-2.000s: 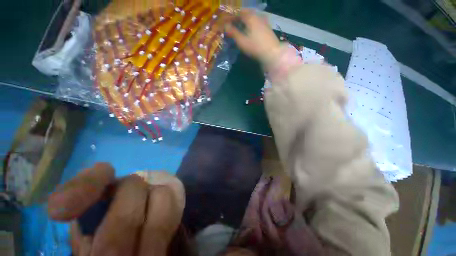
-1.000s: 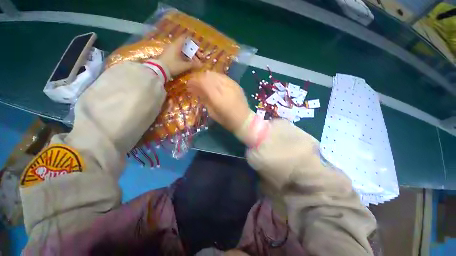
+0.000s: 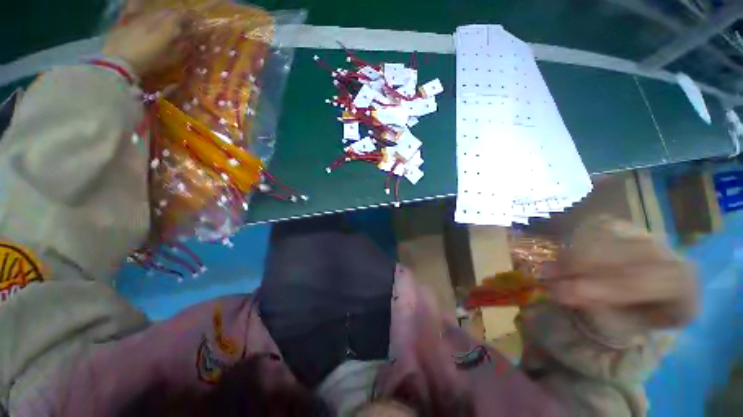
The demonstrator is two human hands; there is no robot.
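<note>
My left hand (image 3: 155, 42) is at the upper left on the amber flexible circuits (image 3: 232, 61) in clear plastic. Its fingers are blurred, so a grip cannot be told. Loose amber strips (image 3: 200, 142) with red wires and tiny white plugs lie over this stock. My right hand (image 3: 627, 281) is low at the right, off the bench and strongly blurred. A blurred amber-red bundle (image 3: 507, 291) sticks out left from its fingers and appears held. A loose pile of white adhesive pads (image 3: 393, 112) with red wires lies mid-bench.
Fanned white die-cut sheets (image 3: 509, 130) lie right of the pile and overhang the front edge of the green bench (image 3: 619, 114). Below the edge are an open cardboard carton (image 3: 489, 252) and crinkled bagged parts (image 3: 534, 251). The blue floor shows at both sides.
The view has shifted to the right. My right hand has moved from the amber stock to the lower right, with the amber-red bundle at its fingers. The white pad no longer shows at my left hand.
</note>
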